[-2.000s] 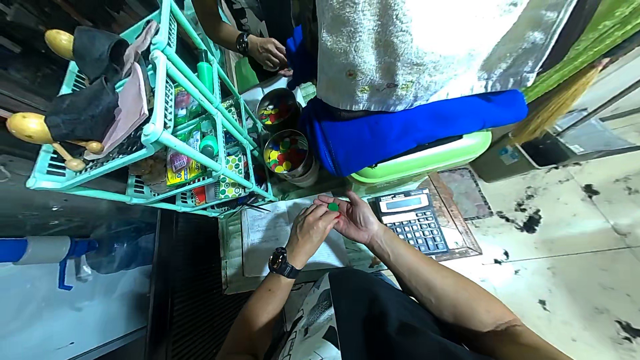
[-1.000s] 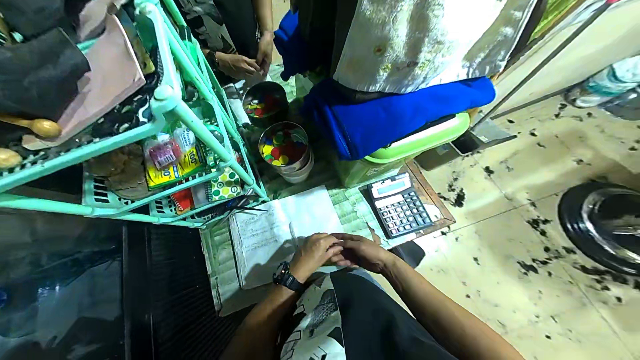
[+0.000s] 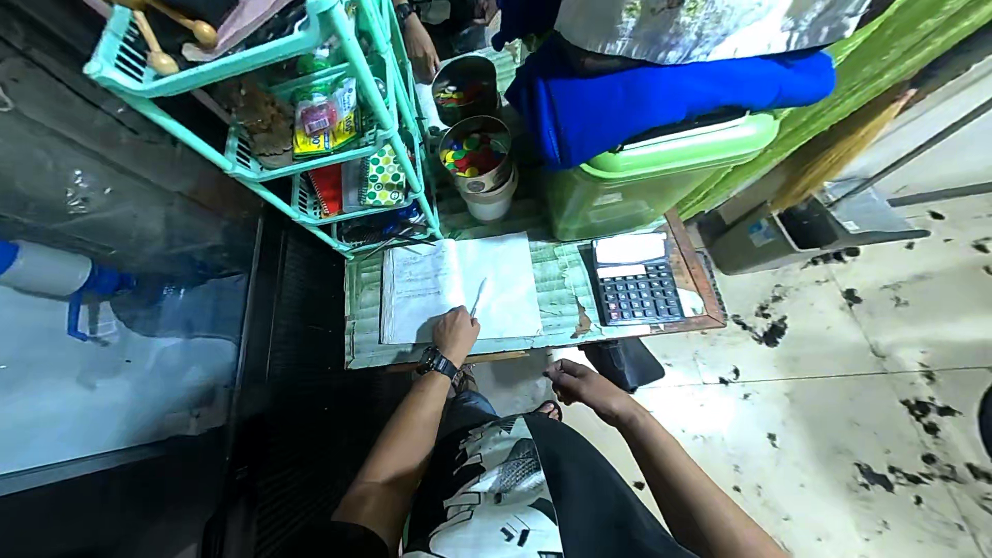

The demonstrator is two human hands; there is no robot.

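My left hand, with a black watch on its wrist, rests at the lower edge of an open notebook. A white pen lies on the page right by its fingertips; whether the fingers grip it I cannot tell. Off the table's front edge hangs my right hand, its fingers curled; anything inside them is hidden. To the right of the notebook a desk calculator lies on the green table cover.
A teal plastic rack stands left behind the notebook. Two cups of coloured discs stand behind it, beside a green lidded bin with blue cloth on top. Another person's hand is at the top. A dustpan stands on the floor.
My hands were together over the notebook's front and have moved apart, the left onto the notebook, the right off the table edge. The green item seen at my fingers two seconds ago is out of sight.
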